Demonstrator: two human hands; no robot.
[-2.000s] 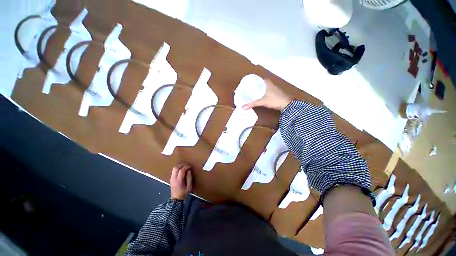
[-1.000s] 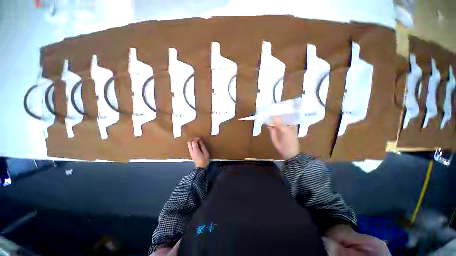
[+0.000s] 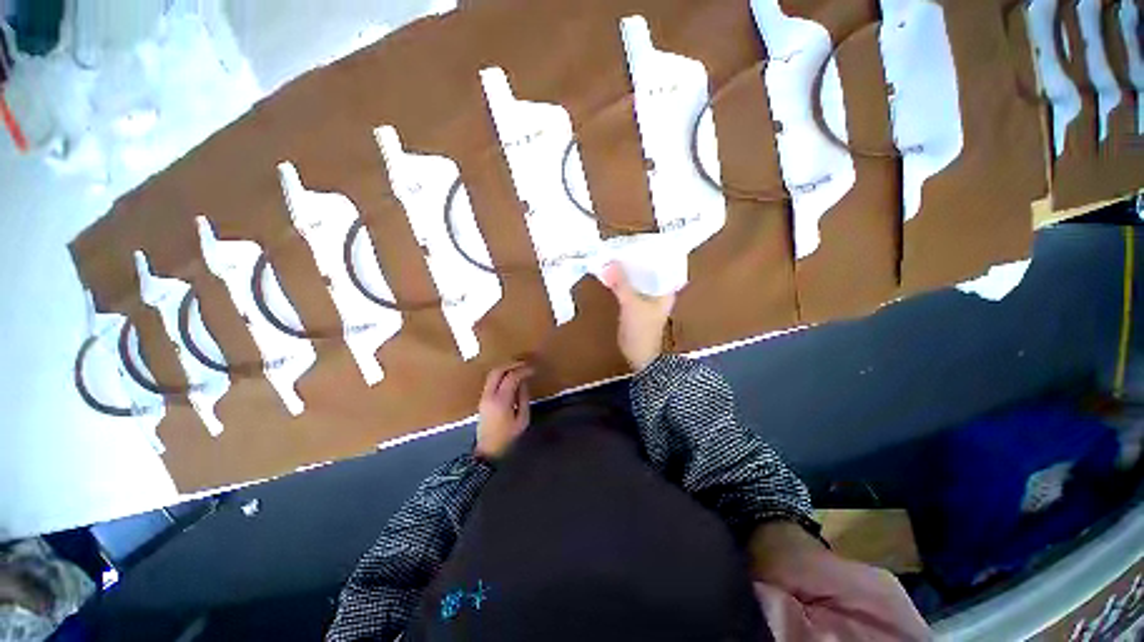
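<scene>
White shaped pieces (image 3: 439,226) with stepped ends lie in a long row on overlapping brown panels (image 3: 414,75). Thin dark handles (image 3: 705,144) arch beside them. My right hand (image 3: 644,324) holds the white glue bottle (image 3: 652,261) on its side, nozzle pointing left over the lower part of one white piece near the middle. Whether the tip touches the piece cannot be told. My left hand (image 3: 504,408) rests on the brown panel at the near edge, fingers slightly curled, holding nothing visible.
The white tabletop (image 3: 31,470) shows at the left and behind the panels. More white pieces (image 3: 1060,75) lie on the tan board at the far right. A blue crate (image 3: 1022,483) stands below the table at the right. Crumpled white material (image 3: 151,75) lies at the upper left.
The view has turned and shifted, so the row now slopes up to the right. My right hand with the bottle has moved left along the row to another white piece. My left hand stays at the near edge.
</scene>
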